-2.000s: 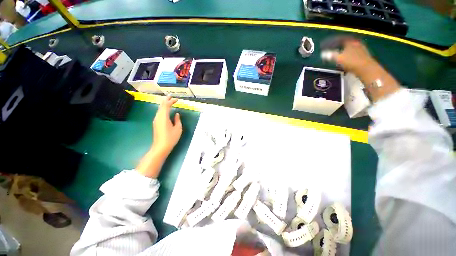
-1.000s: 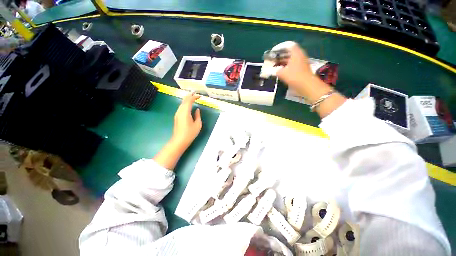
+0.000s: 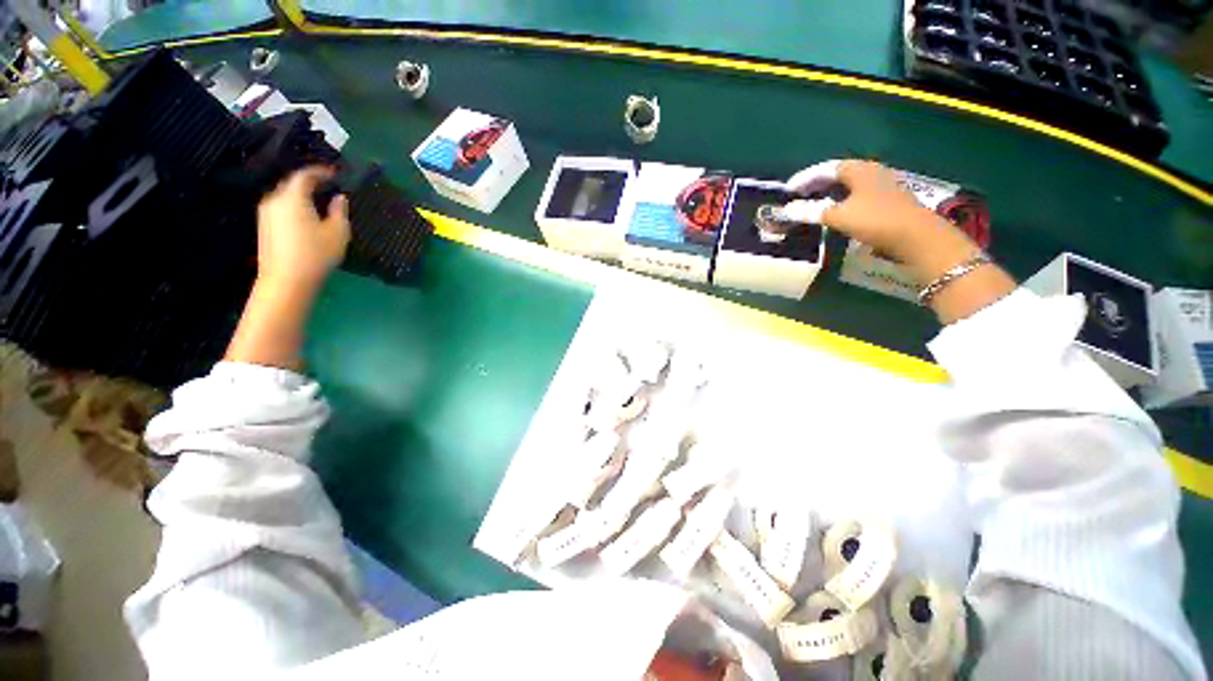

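My right hand [image 3: 885, 213] is over an open white box base [image 3: 768, 270] with a black inside. Its fingers hold a smartwatch [image 3: 772, 220] with a pale strap at the box opening. My left hand [image 3: 301, 237] is at the stacks of black inserts [image 3: 386, 233] on the left, its fingers curled at their upper edge. Whether it grips an insert cannot be told. A lid with a red-black watch picture [image 3: 676, 226] stands left of that box, and another open box base [image 3: 585, 200] beyond it.
Pale watch straps [image 3: 639, 532] lie on the white sheet [image 3: 798, 399] before me. A watch [image 3: 641, 119] stands on the belt. A packed box [image 3: 1111, 313] is at right, a black blister tray [image 3: 1031, 60] on the far shelf.
My left hand has moved from the yellow belt edge left to the black inserts. My right hand has brought the watch from beyond the boxes to the open box. The view has shifted.
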